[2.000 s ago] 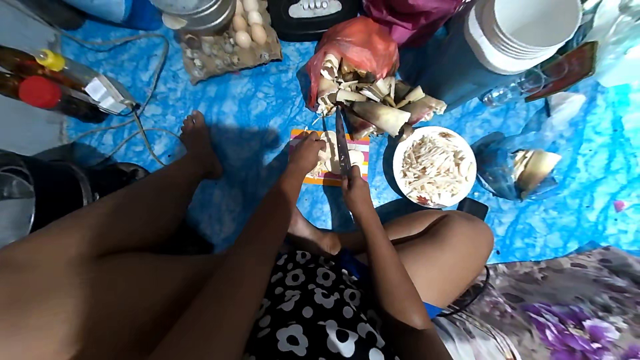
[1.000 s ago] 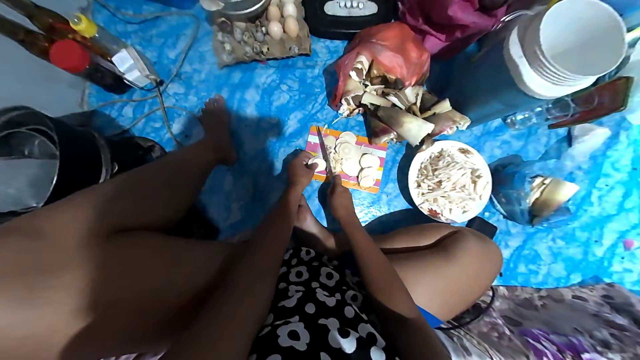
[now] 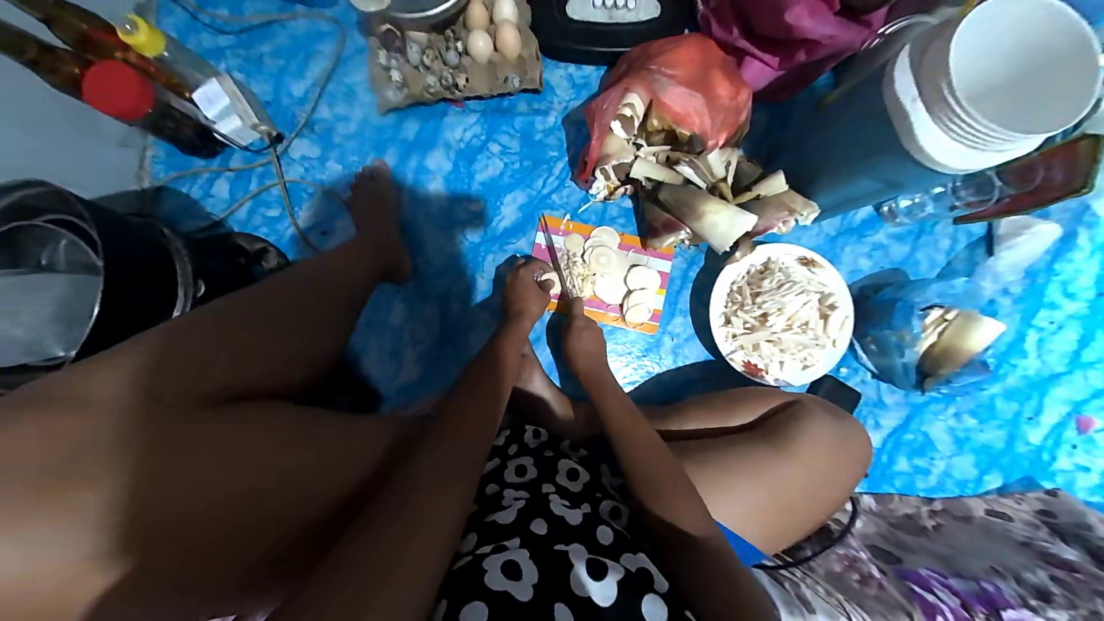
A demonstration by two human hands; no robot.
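My right hand [image 3: 582,338] grips a knife [image 3: 552,250], its blade angled up and to the left over the left part of a striped cutting board [image 3: 660,257]. Against the blade, my left hand [image 3: 524,291] holds a small pale piece, likely bamboo shoot [image 3: 547,279]. Round pale slices [image 3: 611,288] and thin shreds [image 3: 580,280] lie on the board, right of the knife. A white bowl [image 3: 843,289] full of pale shredded strips stands to the right. Behind the board, a red plastic bag [image 3: 690,82] spills peeled husks [image 3: 711,211].
An egg carton [image 3: 517,82] with eggs is at the back, beside a black scale [image 3: 595,43]. Stacked white containers [image 3: 936,121] and a blue plastic bag [image 3: 897,332] are to the right. Bottles [image 3: 172,112], a cable [image 3: 280,185] and a black pot [image 3: 129,267] are left.
The knife was farther right over the board two seconds ago; now it is near the board's left side, by my left hand. The round slices show more plainly. The view has shifted.
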